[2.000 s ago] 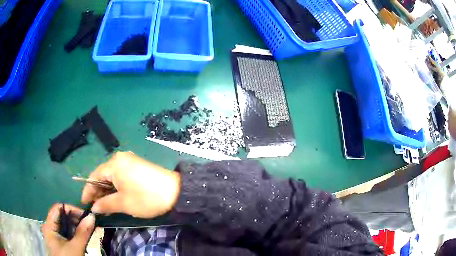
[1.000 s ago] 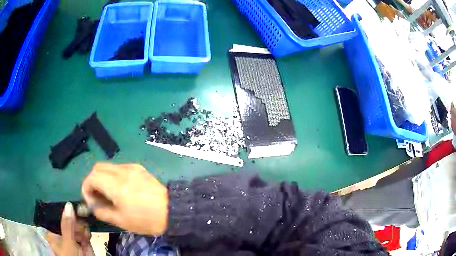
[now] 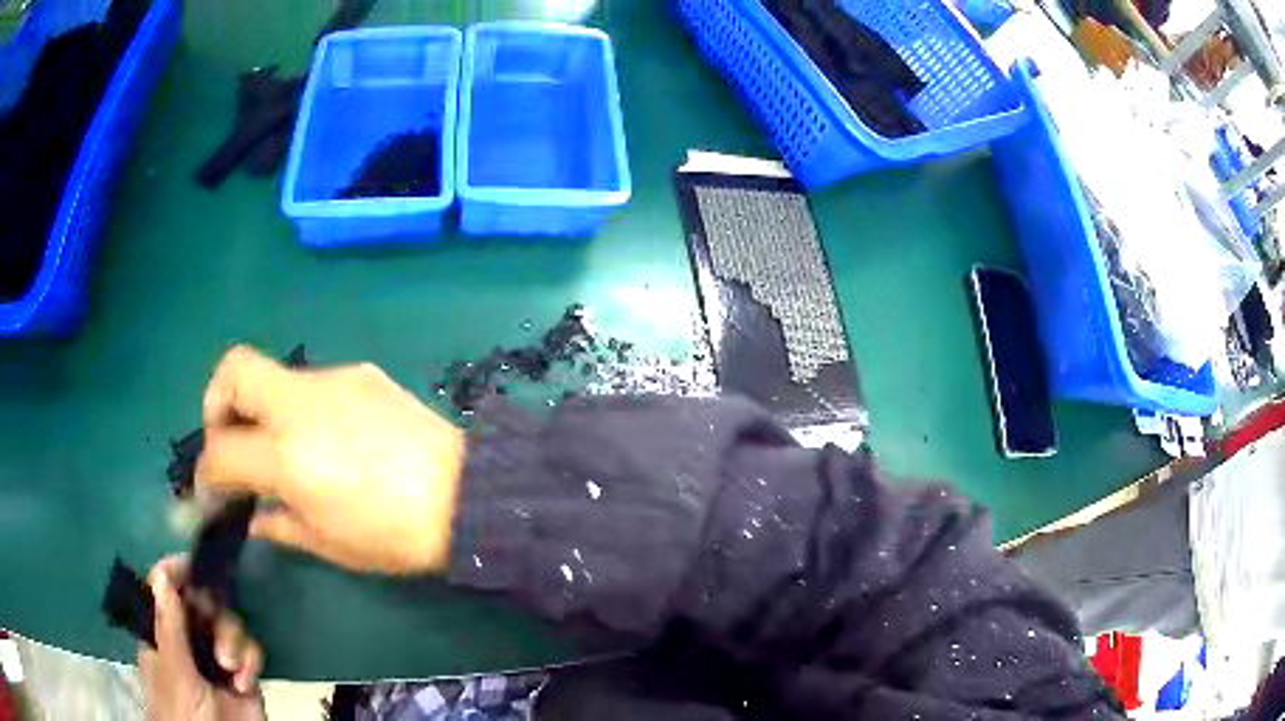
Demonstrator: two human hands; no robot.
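Note:
My left hand point(image 3: 190, 641), at the lower left edge of the table, holds black fabric strips point(image 3: 131, 599); one end sticks out to its left. My right hand point(image 3: 331, 458) is just above it, fingers closed on the upper end of a black strip point(image 3: 219, 556) that runs down to my left hand. The right fingertips are blurred, and a tool in them cannot be made out. More black strips point(image 3: 183, 462) on the table are mostly hidden behind my right hand.
Joined blue trays point(image 3: 543, 218) stand at the back. A pile of small bits point(image 3: 522, 364), partly under my sleeve, lies beside a dotted sheet point(image 3: 775, 282). A phone point(image 3: 1015, 359) and blue baskets point(image 3: 1064, 268) are at right. Another blue basket point(image 3: 92, 211) is at left.
My right hand has moved up and left, drawing a black strip upright from my left hand. My sleeve now covers part of the bit pile. The view has shifted slightly.

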